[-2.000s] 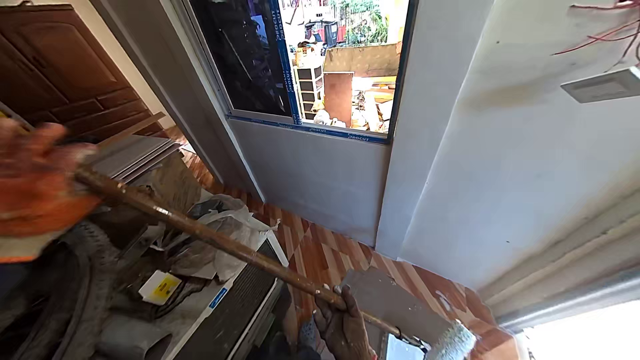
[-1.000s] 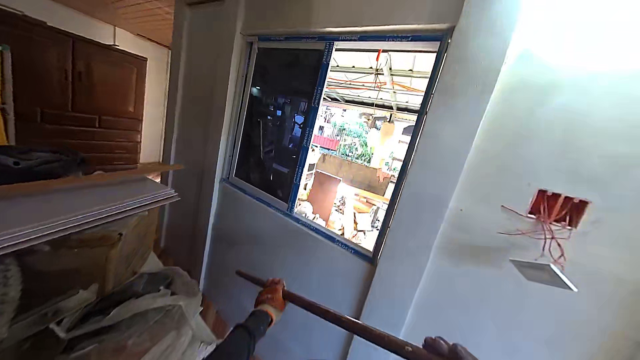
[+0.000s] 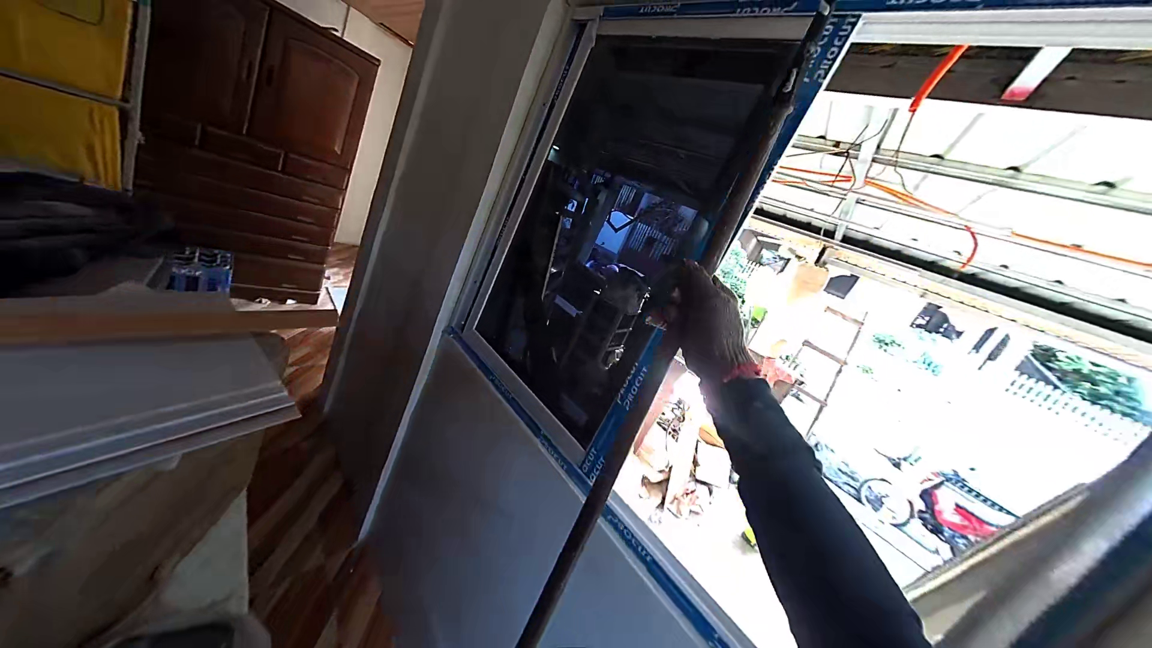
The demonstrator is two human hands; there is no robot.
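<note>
My right hand (image 3: 711,319), in a greyish work glove with a red cuff, is closed around a long brown pole (image 3: 576,540). The pole slants from the bottom middle up past the top of the view, in front of the window's taped middle frame. Near the top, a thin metal rod (image 3: 790,85) continues from the pole; its far end is out of view. Behind the pole is a sliding window with a dark glass pane (image 3: 630,234) and blue protective tape (image 3: 549,450) on its frame. My left hand is out of view.
Stacked pale boards (image 3: 135,423) jut in from the left, with a wooden board (image 3: 162,322) above. A brown wooden cabinet (image 3: 306,108) stands behind. The window's open side shows a yard with a red motorcycle (image 3: 963,517). Below the window is a grey wall (image 3: 468,531).
The pole has gone from lying slanted low across the view to standing steeply before the window. My orange-gloved left hand has left the view. The view has turned left and nearer the window.
</note>
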